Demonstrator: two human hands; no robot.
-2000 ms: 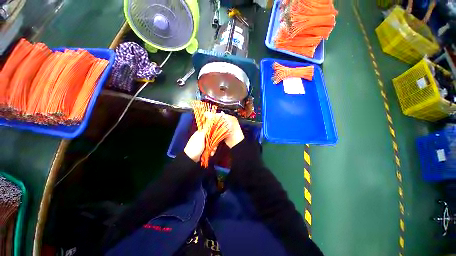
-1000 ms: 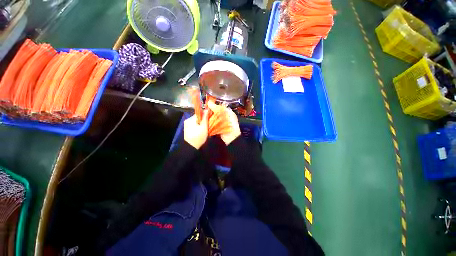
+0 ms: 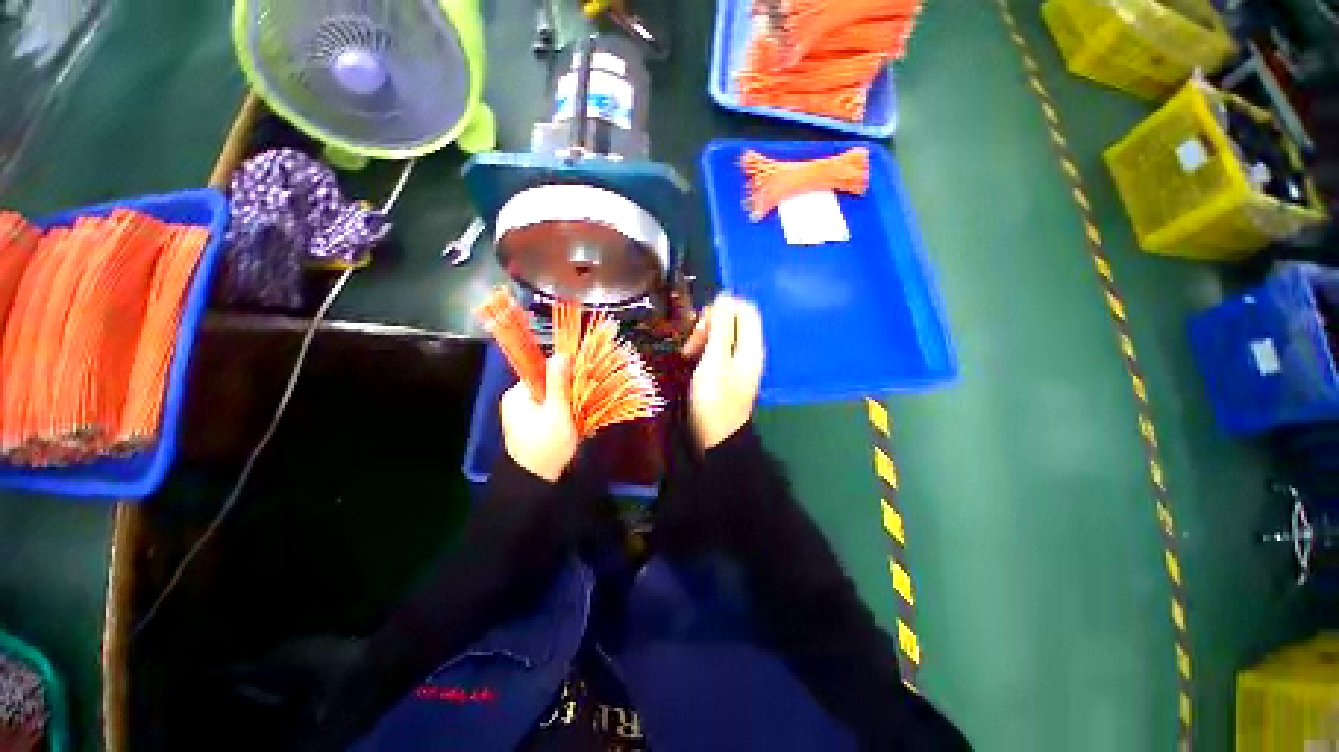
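My left hand (image 3: 539, 429) is closed around orange lead wires (image 3: 599, 370), below the machine's round disc. Part of the wires stands up as a tight bunch to the left, the rest fans out to the right with pale ends. My right hand (image 3: 727, 372) is apart from the wires, to their right, held upright. Its fingers look close together, and whether anything is in it cannot be told. The shiny rotating disc (image 3: 565, 262) faces me, with a silver motor (image 3: 601, 106) behind it.
A blue tray (image 3: 843, 323) at right holds an orange bundle and a white label. Another tray (image 3: 717, 59) of orange wires lies beyond. A full blue tray (image 3: 187, 345) is at left. A green fan (image 3: 473, 66), patterned cloth (image 3: 279, 221), wrench (image 3: 464, 243) and yellow crates (image 3: 1175, 199) also show.
The hands were together on the wires; my right hand has now come away to the right. The wires in my left hand have fanned out. The whole view has shifted, with the machine further left.
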